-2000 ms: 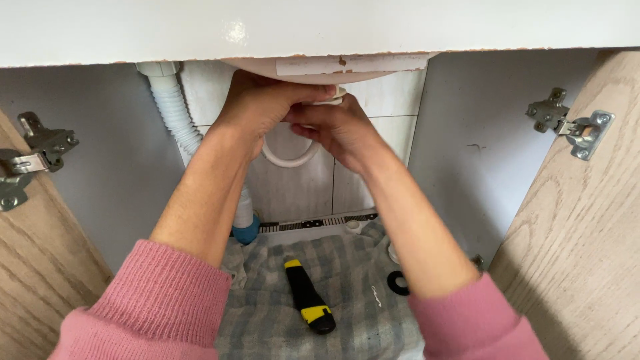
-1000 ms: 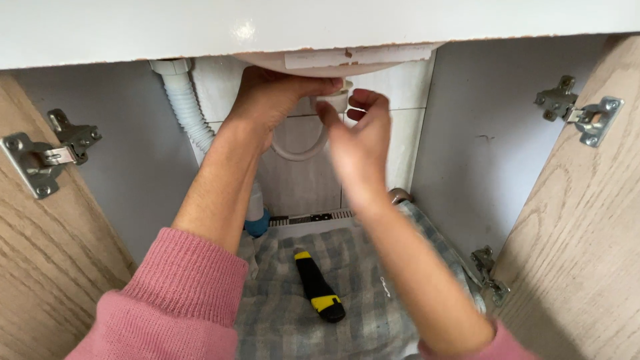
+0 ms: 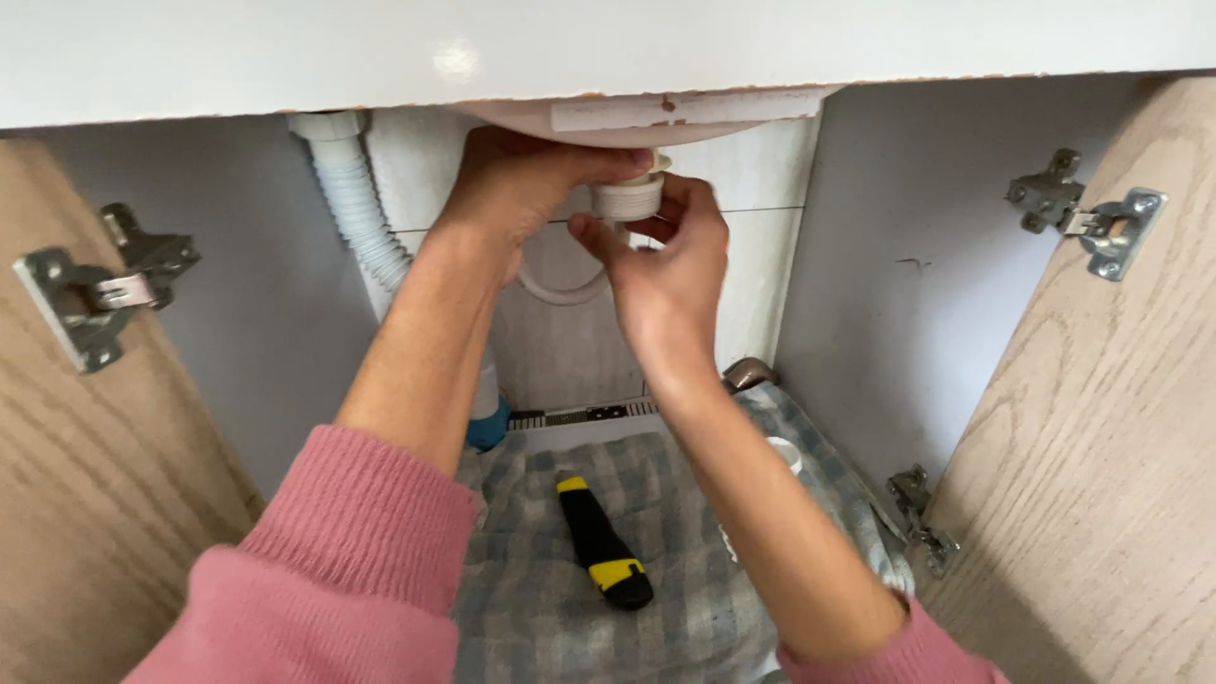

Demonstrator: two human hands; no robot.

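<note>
Under the pale sink basin, a white threaded plastic drain fitting hangs at the centre. My left hand reaches up from the left, its thumb against the cream-coloured piece at the top of the fitting; its other fingers are hidden behind. My right hand is around the lower part of the fitting, thumb in front at the left and fingers at the right and behind. A curved white pipe shows behind and between the hands.
A black and yellow utility knife lies on a checked cloth on the cabinet floor. At left hangs a corrugated hose. Open wooden doors with metal hinges flank both sides. A white ring lies beside my right forearm.
My right hand came away from the fitting's top, was blurred beside it a second ago, and is now around its lower part. My left hand has stayed at the top.
</note>
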